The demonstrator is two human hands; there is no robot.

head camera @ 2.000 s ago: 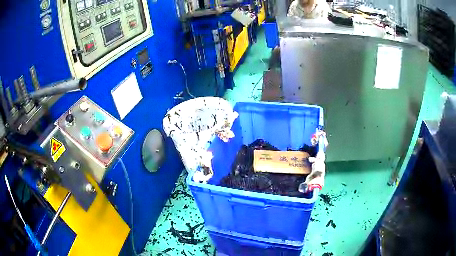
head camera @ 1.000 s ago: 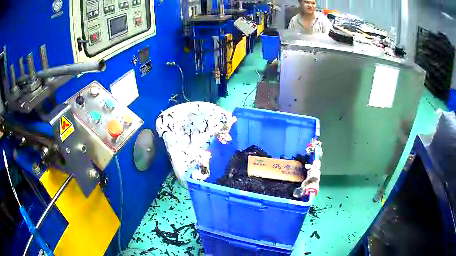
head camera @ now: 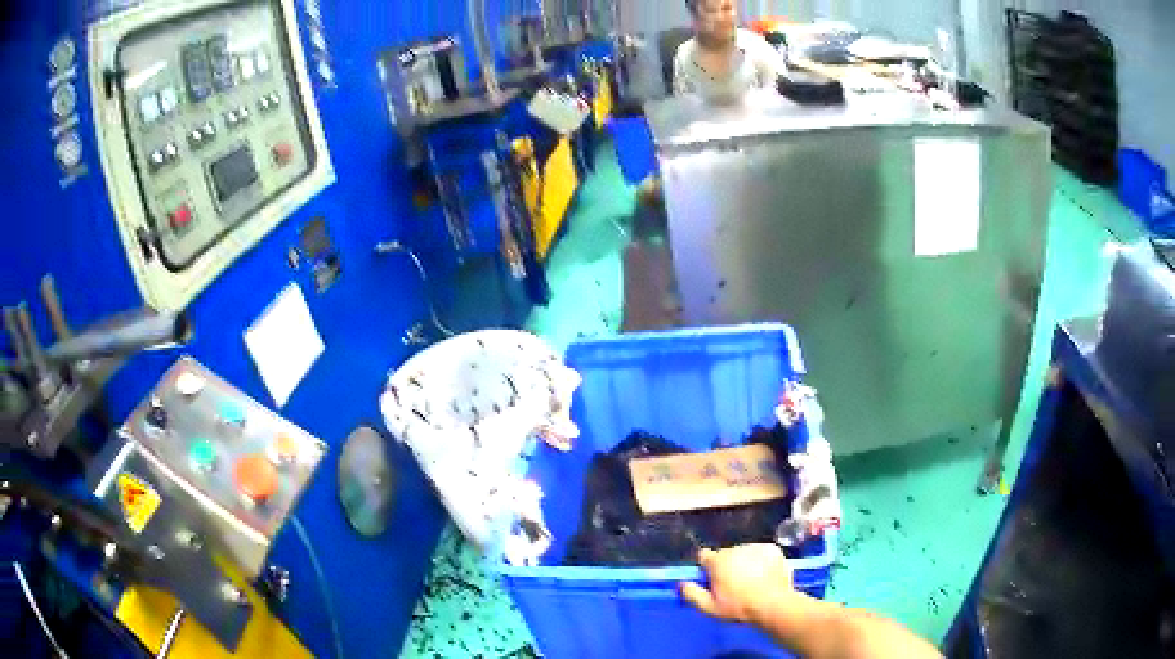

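Note:
The blue plastic crate [head camera: 644, 608] stands in front of me on top of another crate. Black moulded rubber parts [head camera: 612, 496] lie heaped in it, with a tan printed cardboard piece [head camera: 709, 478] on top. White cloth rags with red edges [head camera: 809, 470] hang on its side rims. My right hand [head camera: 747, 586], bare, reaches in from the lower right. Its fingers are curled over the near rim of the crate, and the fingertips are partly hidden. My left hand is out of the picture.
A white scrap bin [head camera: 470, 399] stands against the crate's left side. The push-button box [head camera: 226, 451] and blue press are at left. A stainless steel bench [head camera: 838, 283] stands behind, with a person [head camera: 728, 64] beyond it. A dark table edge is at right.
My right hand has come into view and taken hold of the crate's near rim. The camera view has shifted, so the crate sits lower in the picture.

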